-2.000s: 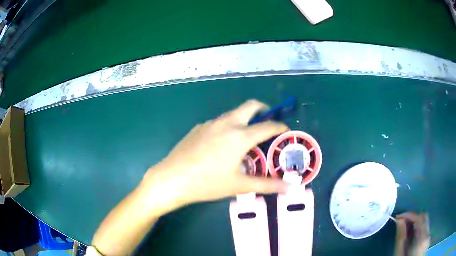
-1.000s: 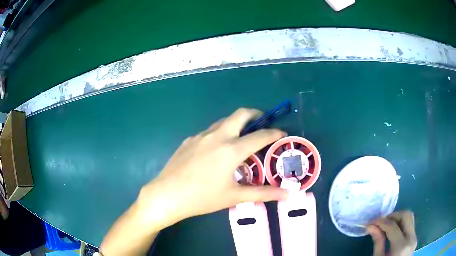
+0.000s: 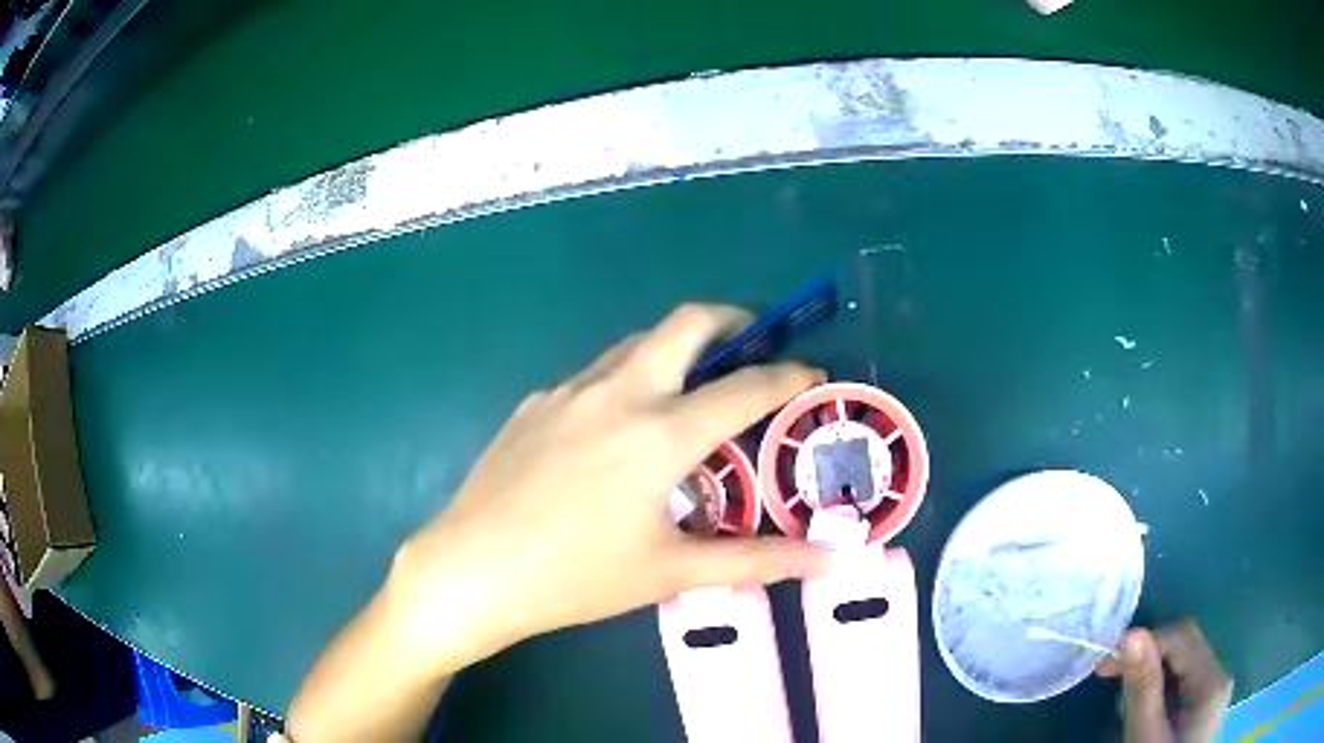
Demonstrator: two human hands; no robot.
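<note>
Two pink handheld fans lie side by side. The right fan (image 3: pixel 861 639) shows its coral ring and a grey square in its white hub. The left fan (image 3: pixel 722 653) is partly hidden under my left hand (image 3: pixel 581 472). My left hand holds a dark blue-edged strip (image 3: pixel 770 337), with its thumb at the right fan's neck and its index finger at the ring. My right hand (image 3: pixel 1173 682), cut by the bottom edge, pinches a thin pale applicator stick (image 3: pixel 1072 639). The stick's tip is over the white paste dish (image 3: pixel 1038 584), which has whitish smears.
A worn whitish rail (image 3: pixel 581 153) crosses behind the bench, with a green belt (image 3: pixel 508 66) beyond it. An open brown cardboard box (image 3: pixel 51 465) is at the left edge. Part of a person's arm (image 3: pixel 22 646) shows at lower left. White specks mark the bench at right.
The white piece on the belt has moved right and almost out of view. My right hand has shifted around the dish's lower right rim. My left hand stays over the fans.
</note>
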